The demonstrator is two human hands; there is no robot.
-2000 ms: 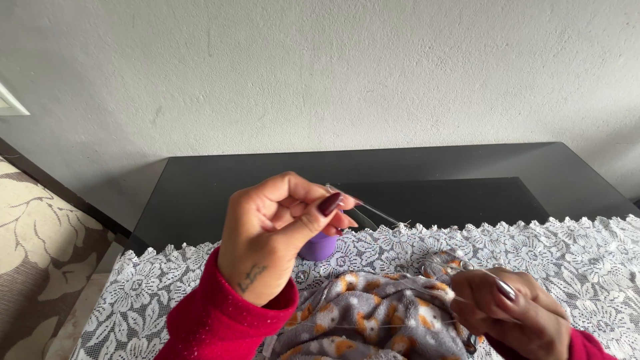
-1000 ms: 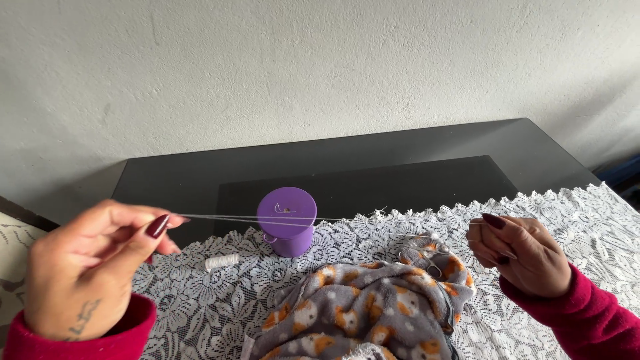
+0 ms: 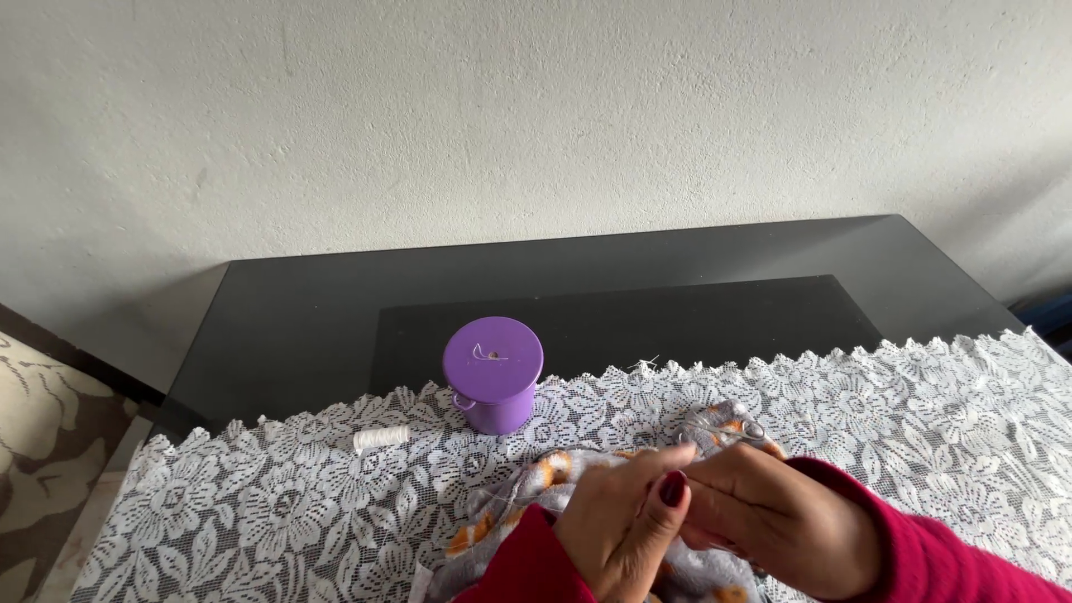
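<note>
Both hands meet over a grey plush fabric [image 3: 720, 578] with an orange and white print, low in the head view. My left hand [image 3: 624, 523] has its thumb and fingers drawn together against my right hand [image 3: 775, 515], whose fingers are curled. Whatever lies between the fingertips is hidden, and no thread can be made out there. A purple lidded container [image 3: 494, 360] stands behind the fabric, with a bit of white thread on its lid. Left of it, a spool of white thread [image 3: 381, 437] lies on its side. Scissors or other metal loops may show by the fabric's top corner, unclear.
A white lace cloth [image 3: 285, 502] covers the near part of a black glossy table [image 3: 301, 293]. Behind the table rises a rough white wall [image 3: 536, 126]. A patterned rug or fabric [image 3: 42, 435] shows at the far left.
One second ago my hands were wide apart with white thread stretched between them; now they have come together over the plush fabric.
</note>
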